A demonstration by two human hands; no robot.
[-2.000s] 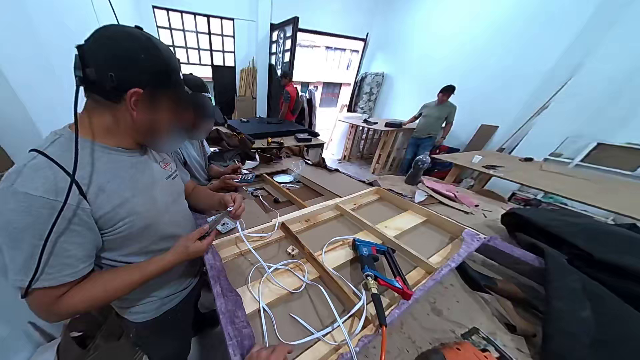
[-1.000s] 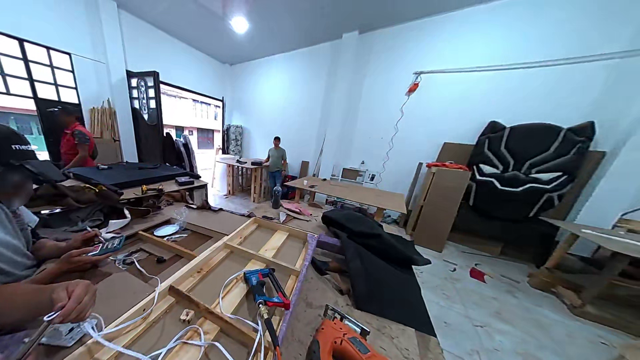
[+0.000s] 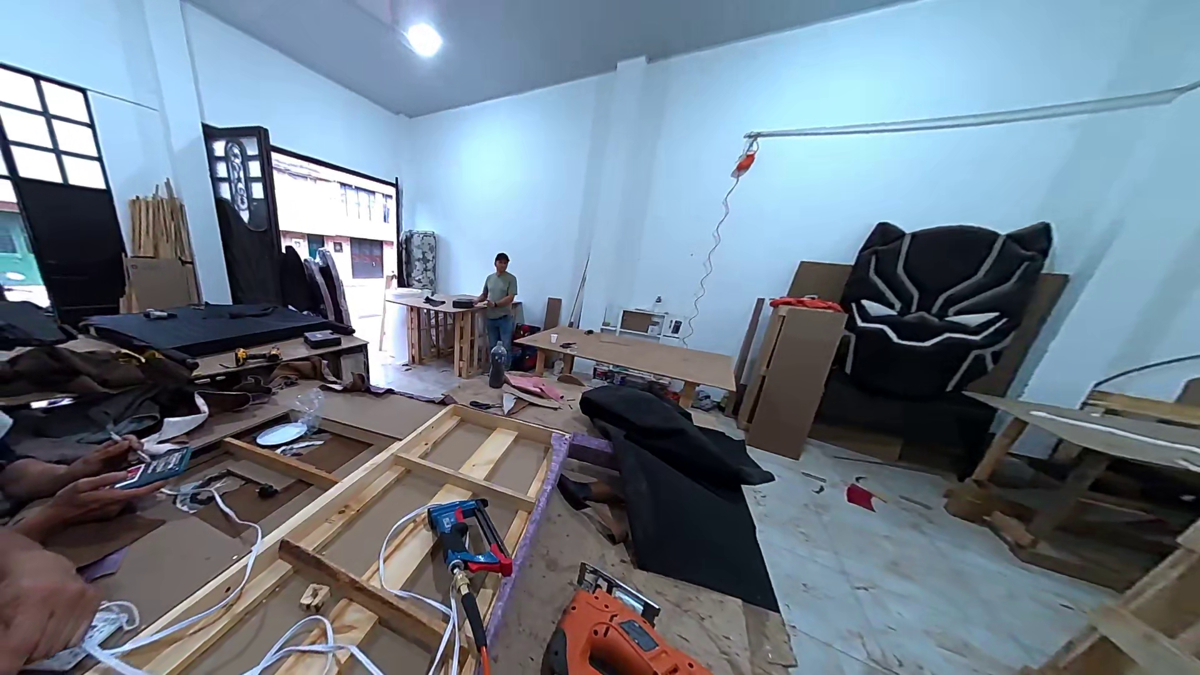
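Neither my left hand nor my right hand is in view. A pneumatic stapler, blue and red with a hose attached, lies on a pine wood frame with purple fabric along one side. White electrical cable loops over the frame's slats. An orange jigsaw sits at the lower edge, right of the frame. At the far left, a co-worker's hand holds a calculator. Another co-worker's hand, blurred, is over the white cable end in the lower left corner.
Black fabric hangs off the table right of the frame. A person stands at a far table. A long wooden table stands mid-room. A black padded mask-shaped panel leans by the right wall. A cordless drill lies on the left table.
The view has swung right, so the nearest co-worker has mostly left the picture. The hand at the bottom edge two seconds ago is out of view. The stapler still lies on the frame.
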